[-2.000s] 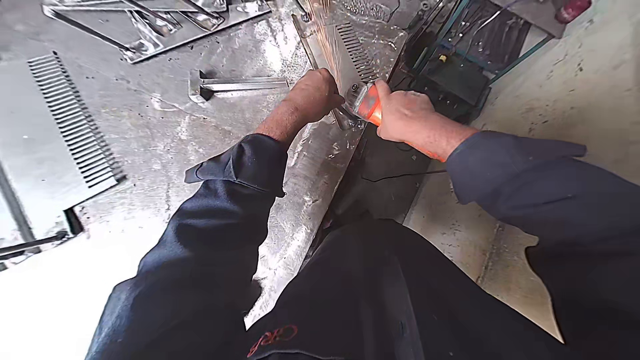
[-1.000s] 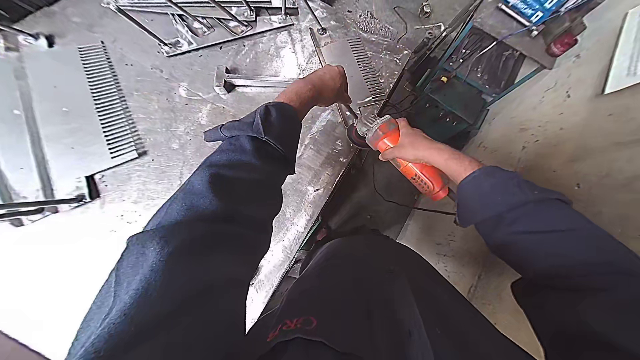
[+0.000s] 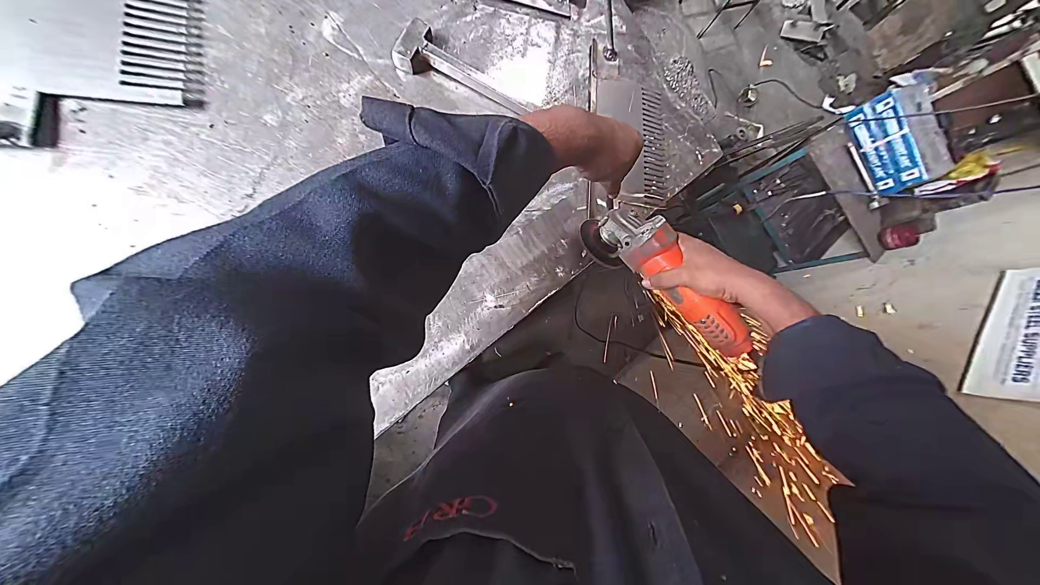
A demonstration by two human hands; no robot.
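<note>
My right hand (image 3: 707, 268) grips the orange body of an angle grinder (image 3: 686, 284), whose disc (image 3: 600, 242) meets the near end of a slotted metal plate (image 3: 621, 106). Orange sparks (image 3: 756, 390) spray from it down and to the right. My left hand (image 3: 597, 146) is closed at the grinder's head end over the plate; its fingers are largely hidden, and it seems to hold the grinder's side handle or the plate, I cannot tell which. The plate, with a comb-like row of slots along its right side, lies at the edge of the metal worktable (image 3: 504, 284).
A steel clamp or bar with a block end (image 3: 414, 49) lies left of my left hand. Another slotted plate (image 3: 154, 57) is at upper left. At right stand a metal rack (image 3: 804, 219), blue-and-white boxes (image 3: 890, 142) and a white sign bearing writing (image 3: 1007, 333). A black cable (image 3: 581, 313) hangs below the table edge.
Sparks now fly down and to the right past my right forearm; two seconds ago they flew up past the plate, and one second ago none plainly showed. The view has shifted.
</note>
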